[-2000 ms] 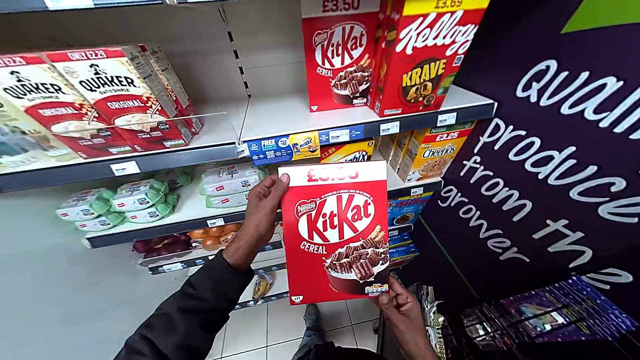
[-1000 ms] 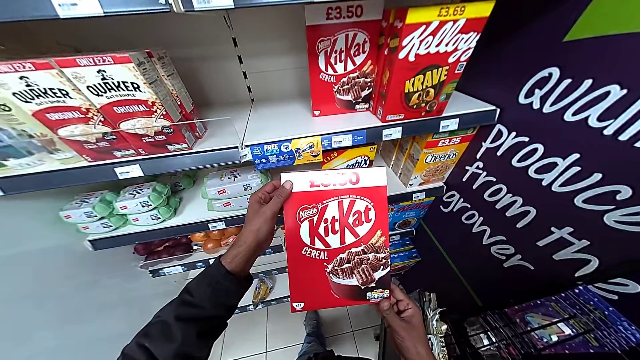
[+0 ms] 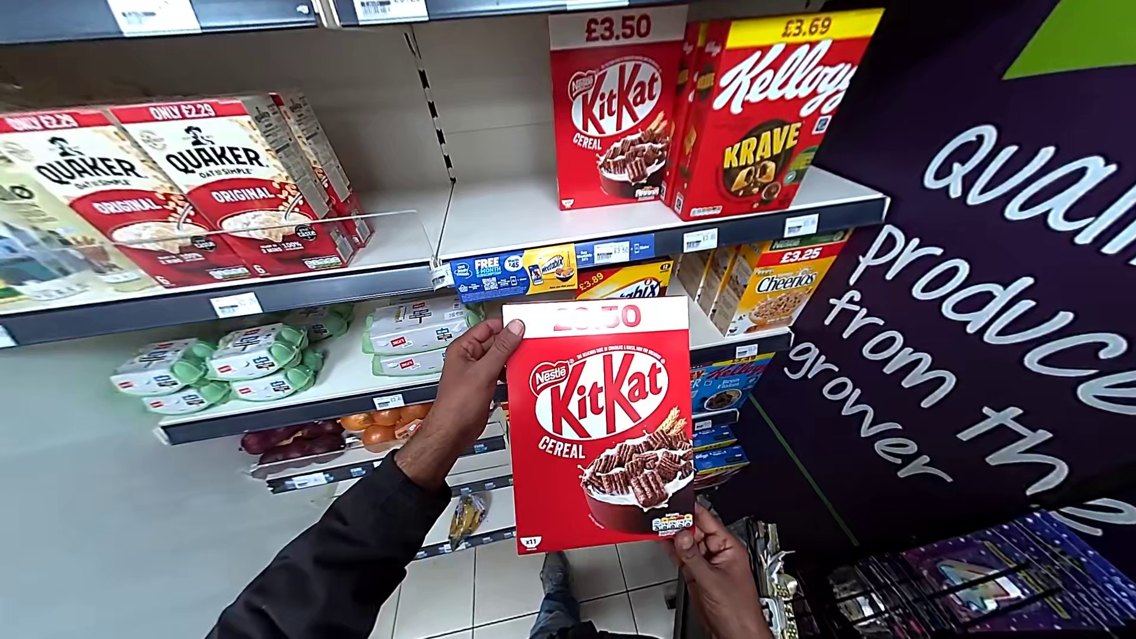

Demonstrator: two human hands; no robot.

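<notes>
A red KitCat-style box, a KitKat cereal box (image 3: 600,426), is held upright with its front towards me. My left hand (image 3: 461,395) grips its upper left corner, thumb on the front and fingers behind. My right hand (image 3: 721,568) pinches the lower right corner, thumb on the front. Another KitKat cereal box (image 3: 612,111) stands on the shelf behind, beside a Kellogg's Krave box (image 3: 765,115). Quaker oat boxes (image 3: 222,186) stand to the left on that same shelf.
The shelf edge (image 3: 355,288) carries price labels. Lower down are egg cartons (image 3: 257,351), bagged onions (image 3: 377,426) and a Cheerios box (image 3: 777,284). A dark wall panel with white lettering (image 3: 958,311) rises at right, above a rack of dark packages (image 3: 976,577). Floor tiles (image 3: 493,586) show below.
</notes>
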